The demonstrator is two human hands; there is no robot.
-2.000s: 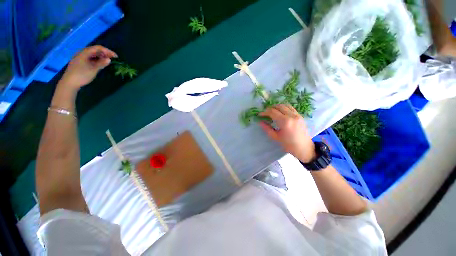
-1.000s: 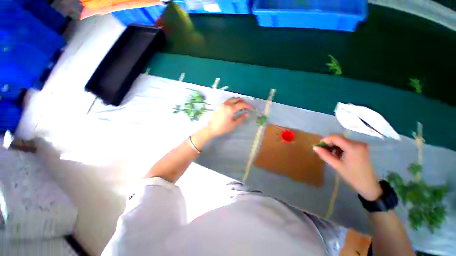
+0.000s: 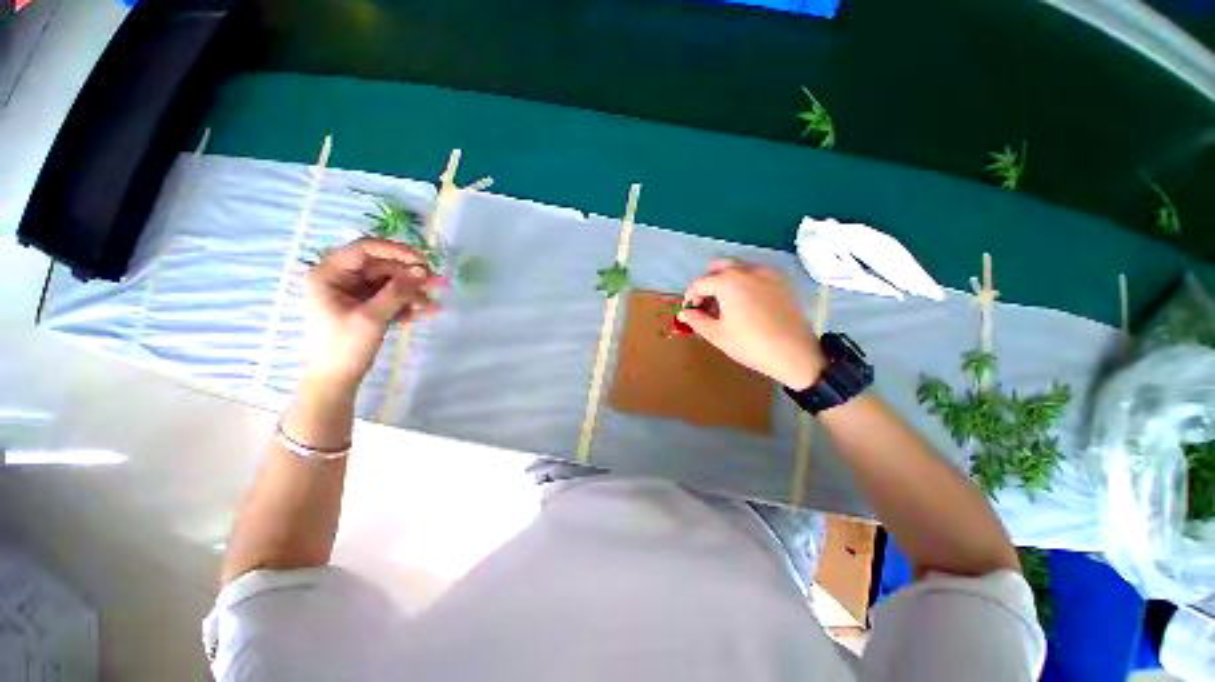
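Note:
My left hand [image 3: 367, 300] is at the left, over larger leaf sprigs [image 3: 393, 220]. Its fingertips are pinched, with a blurred green sprig [image 3: 462, 268] at them; the exact grip is unclear. My right hand [image 3: 746, 317] is over the brown board [image 3: 693, 380]. Its thumb and finger pinch a small green leaf piece [image 3: 684, 308] right at the red part [image 3: 682, 321], which the fingers partly hide. A small leaf piece [image 3: 613, 279] lies on a tape strip left of the board. A heap of leaf pieces [image 3: 1006, 426] lies to the right.
A white crumpled cloth-like item [image 3: 866, 256] lies at the back table edge. Several sprigs [image 3: 1006, 165] lie spaced on the dark green belt. A black tray [image 3: 127, 147] is at the far left. A cloudy plastic bag [image 3: 1133, 466] and a blue tote [image 3: 1093, 613] are at the right.
The view has shifted. My left hand has moved left from beside the board to the larger sprigs. My right hand has moved from the board's right edge onto the red part.

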